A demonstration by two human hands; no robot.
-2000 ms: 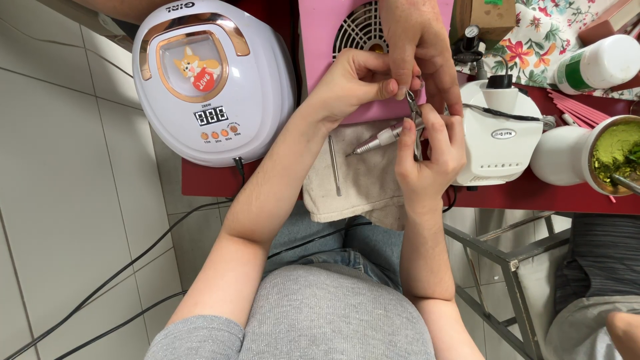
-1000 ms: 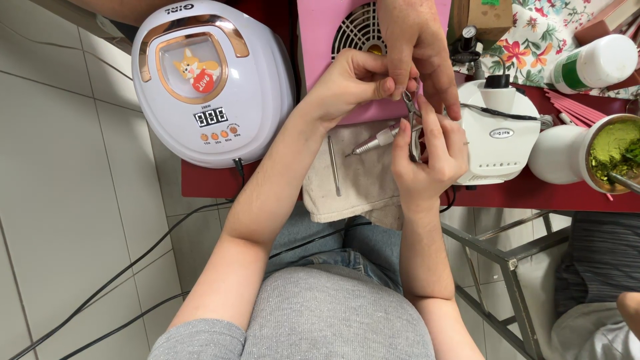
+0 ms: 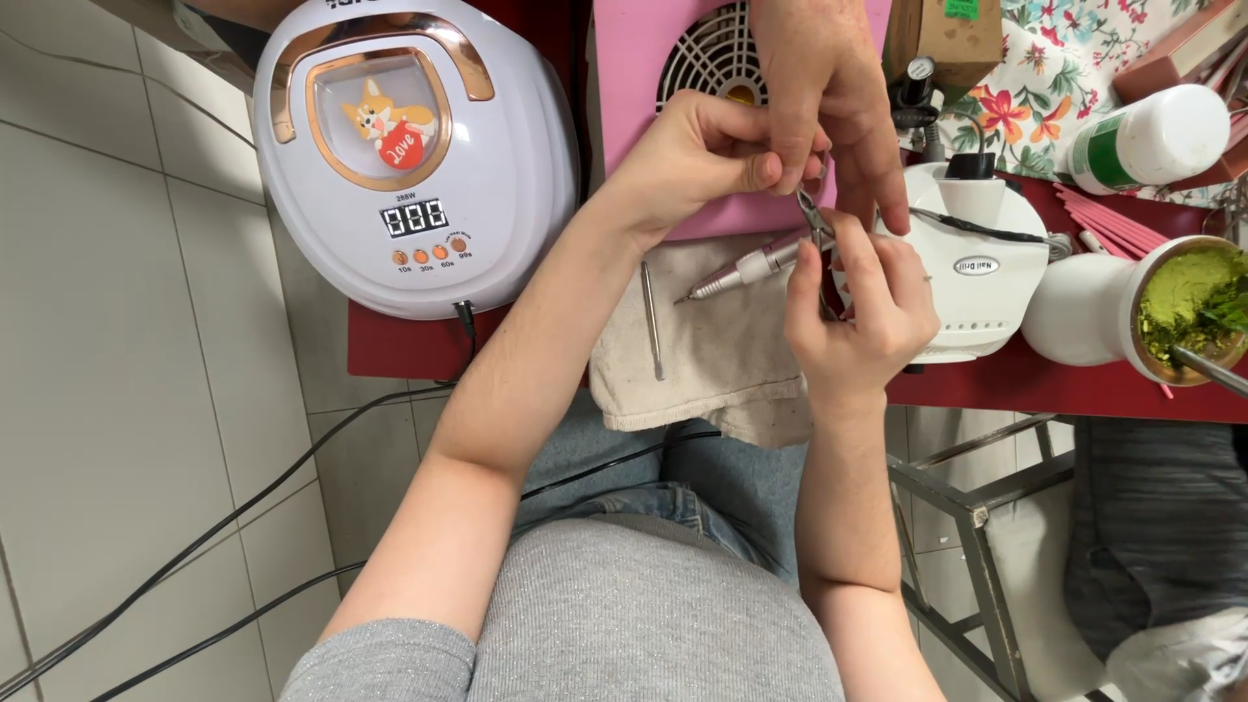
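Note:
My left hand (image 3: 707, 161) holds a finger of another person's hand (image 3: 829, 88), which reaches in from the top over a pink nail dust collector (image 3: 639, 107). Metal cuticle nippers (image 3: 811, 213) are in my right hand (image 3: 863, 292), their tips at that fingertip. Below them a nail drill handpiece (image 3: 751, 270) lies on a beige towel (image 3: 717, 366), its rear end hidden by my right hand. A metal cuticle pusher (image 3: 651, 322) rests on the towel, left of the handpiece.
A white nail lamp (image 3: 507, 166) stands at left on the red table (image 3: 400, 346). To the right are a nail drill unit (image 3: 960, 302), a cup of green herb with a metal straw (image 3: 1082, 310), a white bottle (image 3: 1180, 136) and pink sticks (image 3: 1111, 226). Black cables (image 3: 244, 507) hang at lower left.
The fingers of my right hand have shifted slightly around the nippers. My left hand keeps its hold on the other person's finger.

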